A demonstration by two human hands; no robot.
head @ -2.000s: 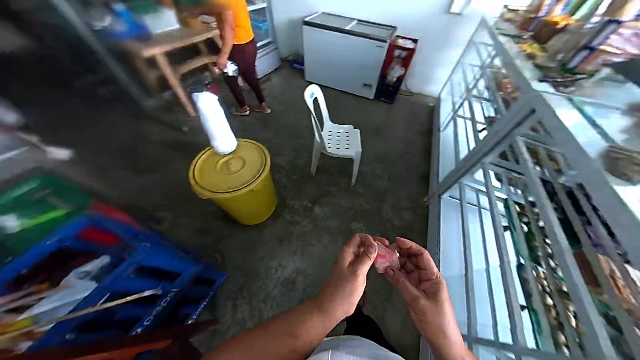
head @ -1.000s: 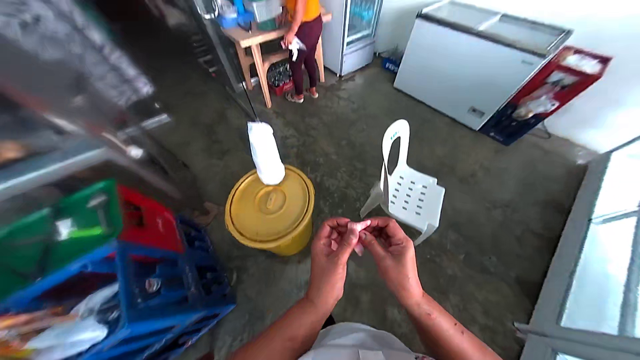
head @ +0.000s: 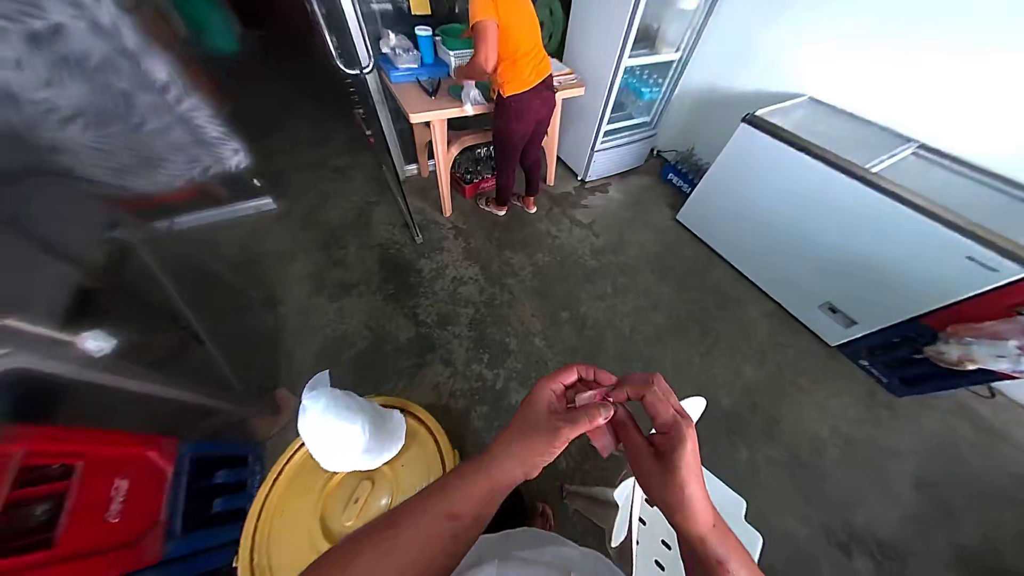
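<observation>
My left hand and my right hand meet at the lower middle of the head view. Between their fingers is a small, thin, pinkish, translucent piece, perhaps plastic wrap; its lower end hangs below my fingertips. My left thumb and fingers pinch it, and my right fingertips grip its upper edge. What it holds, if anything, cannot be made out.
A yellow lidded bucket with a white bag on top stands at lower left, beside red and blue crates. A white plastic chair is below my right hand. A person stands at a table; a chest freezer is right.
The view has swung left and come closer to the bucket and table. My hands stay together on the pinkish piece. The distant person now bends over the table with an arm on it.
</observation>
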